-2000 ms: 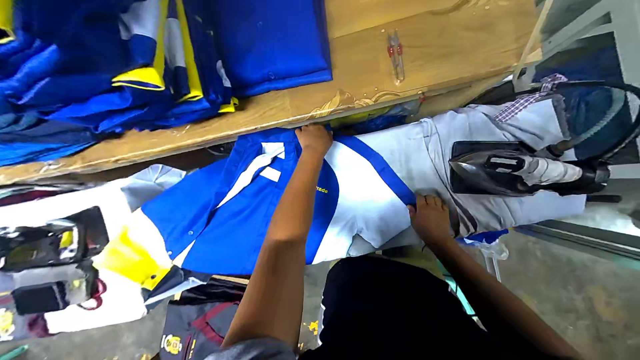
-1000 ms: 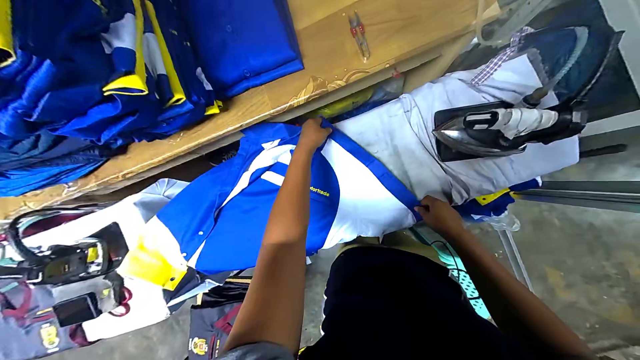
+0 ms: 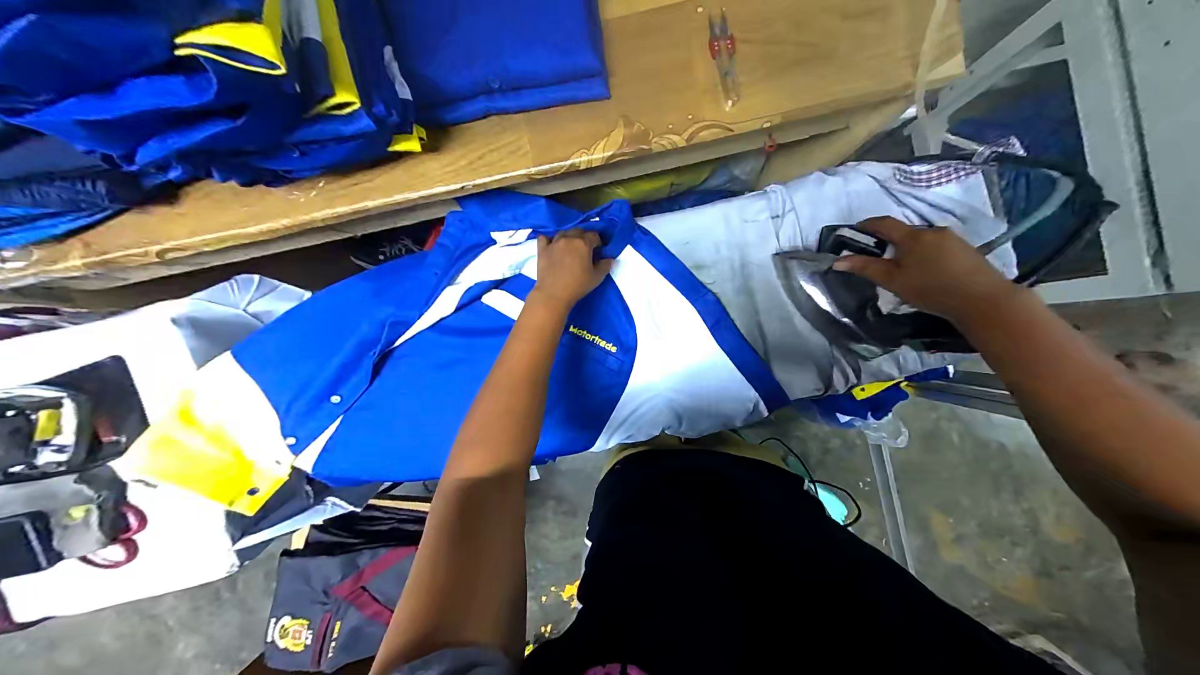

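A blue and white shirt with yellow trim point(image 3: 525, 328) lies spread along a narrow ironing board covered in pale grey cloth point(image 3: 731, 244). My left hand point(image 3: 569, 267) grips the shirt's collar at the board's far edge. My right hand point(image 3: 914, 262) is closed around the handle of a clothes iron point(image 3: 830, 305), which sits on the right part of the board. The iron's soleplate is turned down and out of sight. The shirt front shows buttons and small embroidered writing.
Beyond the board runs a wooden table point(image 3: 656, 112) with piled blue garments point(image 3: 187, 103), a folded blue cloth point(image 3: 497, 56) and thread snips point(image 3: 723, 56). A second iron point(image 3: 42, 431), a phone point(image 3: 26, 544) and scissors point(image 3: 117, 548) lie at left. A grey and maroon garment point(image 3: 342, 600) is below.
My right hand has left the shirt's lower edge and moved right onto the iron, taking hold of its handle. My left hand remains at the collar.
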